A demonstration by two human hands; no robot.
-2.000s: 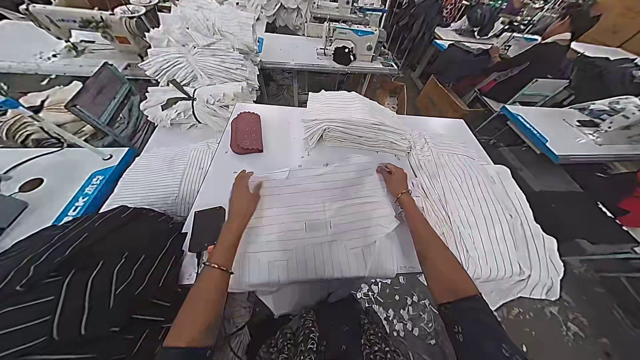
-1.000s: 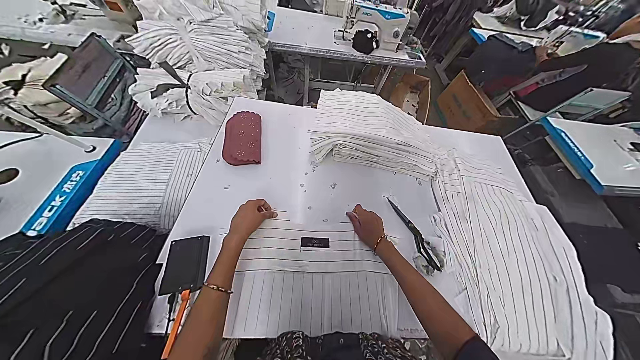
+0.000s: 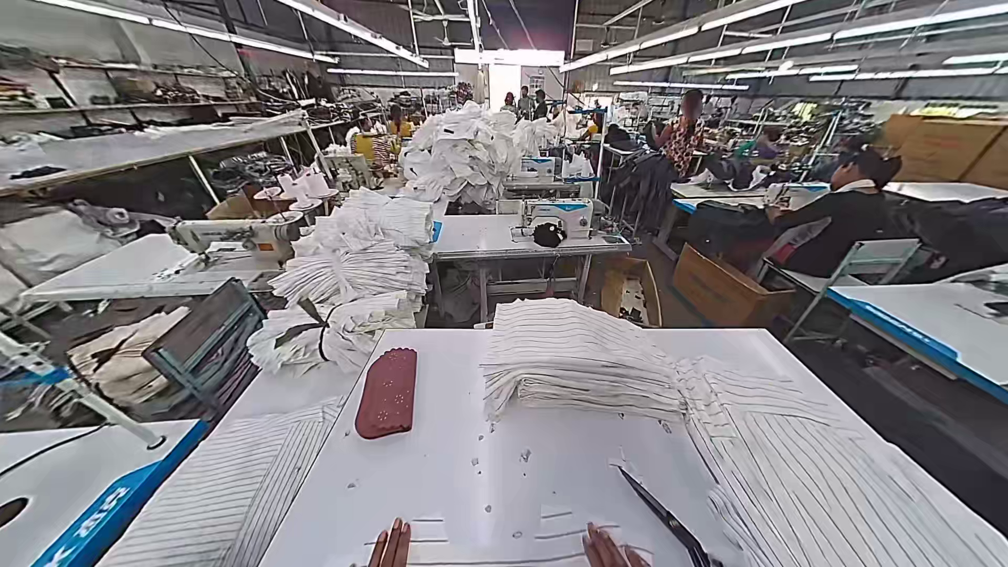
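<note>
Only the fingers of my left hand [image 3: 390, 543] show at the bottom edge, lying on the edge of a white striped fabric piece [image 3: 480, 554]. The fingers of my right hand [image 3: 608, 545] rest on the same cloth, further right. Most of the piece is cut off by the frame. Black-handled scissors [image 3: 665, 516] lie on the white table just right of my right hand. A maroon scalloped case [image 3: 387, 394] is at the table's left. Behind, a folded stack of striped fabric [image 3: 575, 362] sits on the table, and more striped pieces [image 3: 827, 465] drape along the right side.
Striped cloth [image 3: 228, 480] lies on the left, with tied white bundles [image 3: 346, 315] behind it. Sewing machines [image 3: 559, 216] and cardboard boxes [image 3: 728, 283] stand beyond the white table [image 3: 449, 488]. A seated person [image 3: 843, 213] is at the back right. Small scraps dot the tabletop.
The view has tilted up strongly, cutting off most of my hands and the cloth. Two seconds ago my hands held the fabric higher on the table, over the spot where the scissors now show.
</note>
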